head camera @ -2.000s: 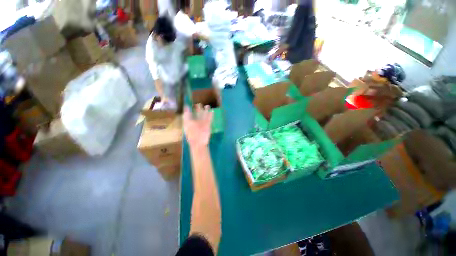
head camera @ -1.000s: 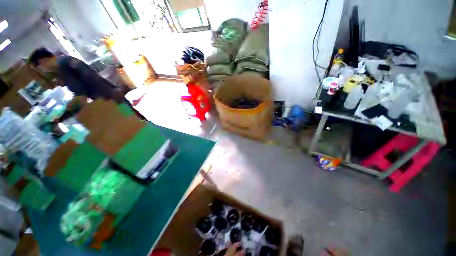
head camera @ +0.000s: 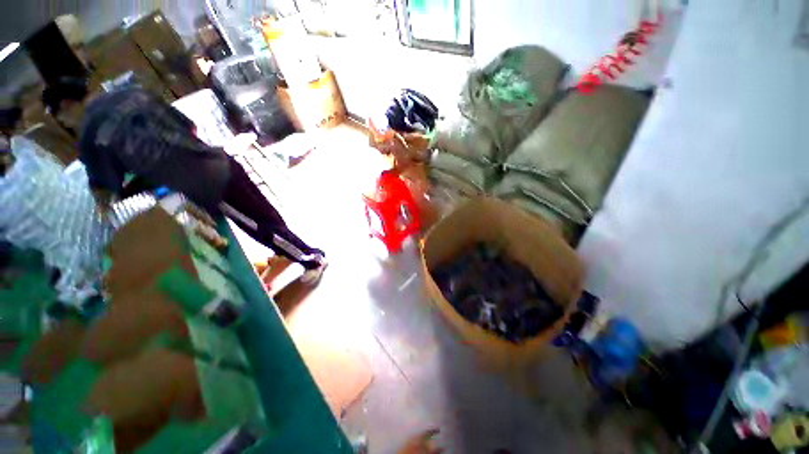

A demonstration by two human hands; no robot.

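Observation:
Part of one hand, which seems to be my left hand (head camera: 419, 442), shows small and blurred at the bottom edge, mostly cut off. What it holds, if anything, cannot be seen. My right hand is not in view. Printed retail boxes (head camera: 217, 341), green outside and brown inside, stand with open flaps on the green-topped table (head camera: 288, 390) at the left. A small shiny green-white patch at the bottom left looks like accessory bags (head camera: 99, 436).
A round-looking brown carton (head camera: 452, 297) with dark contents stands right of the table. Red stool (head camera: 392, 211) and stuffed woven sacks (head camera: 577, 146) are behind it. A person in dark clothes (head camera: 160, 146) bends at the table's far side. Clutter lies at the lower right.
The view has tilted up and swung. The carton of black round-faced units and my right hand have left the picture. The round-looking carton appears larger and lower. The dark-clothed person now bends over.

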